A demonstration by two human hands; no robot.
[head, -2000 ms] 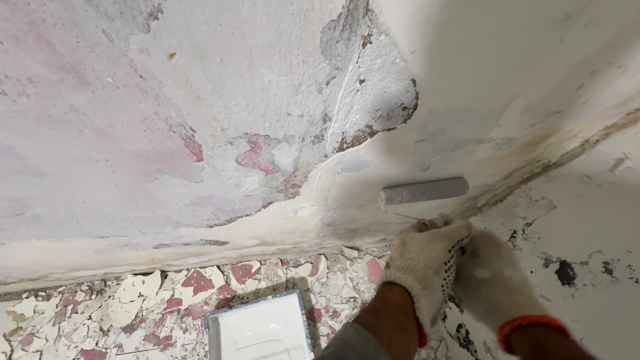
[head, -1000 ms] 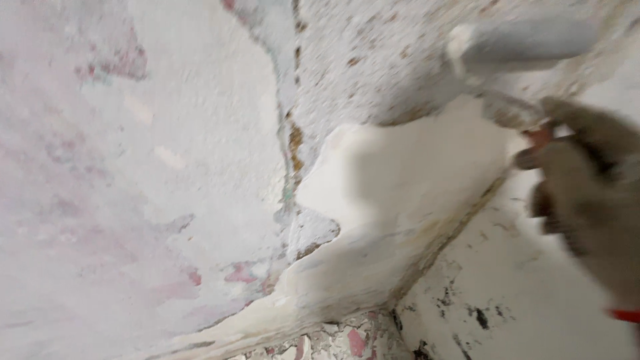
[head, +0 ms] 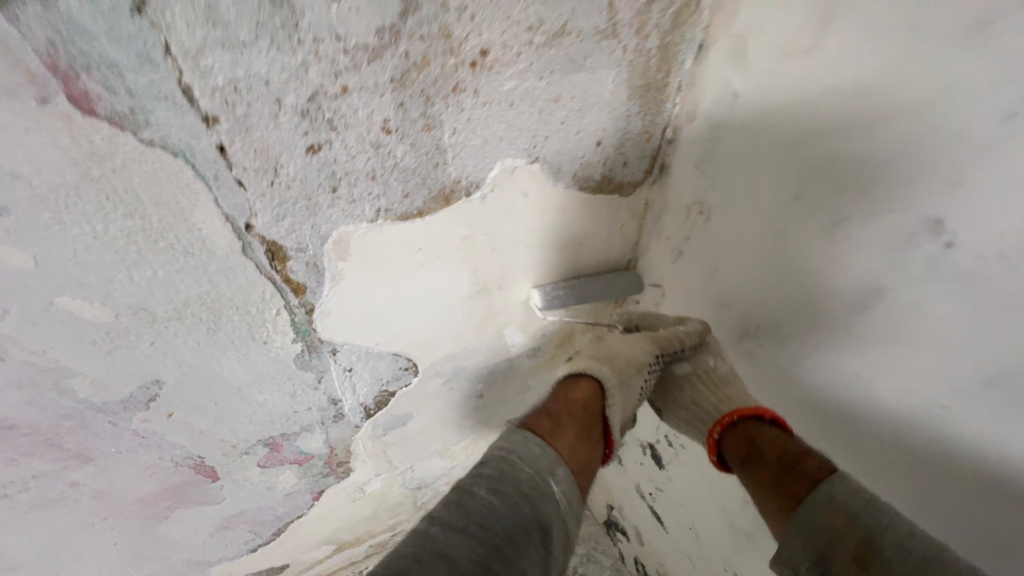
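Observation:
A paint roller [head: 588, 290] with a grey sleeve and a thin wire frame lies against the cream-coloured patch of wall [head: 448, 264], its right end close to the inner corner. Both my hands wear white knitted work gloves with red cuffs and meet just below the roller. My left hand [head: 632, 356] is closed around the handle, which the gloves hide. Touching it from the right, my right hand [head: 700, 384] is also closed at the handle, behind the left one.
Rough bare plaster [head: 400, 104] with brown specks lies above the patch. To the left, the wall [head: 120, 320] has peeling paint with pink stains, and a crack runs down it. The adjoining wall [head: 864, 224] rises at the right; dark marks [head: 616, 524] show low down.
The roller was higher, over the rough plaster, one second ago; it is now lower, on the cream patch. Both hands are together at the handle. The view has shifted, and the paint tray is out of sight.

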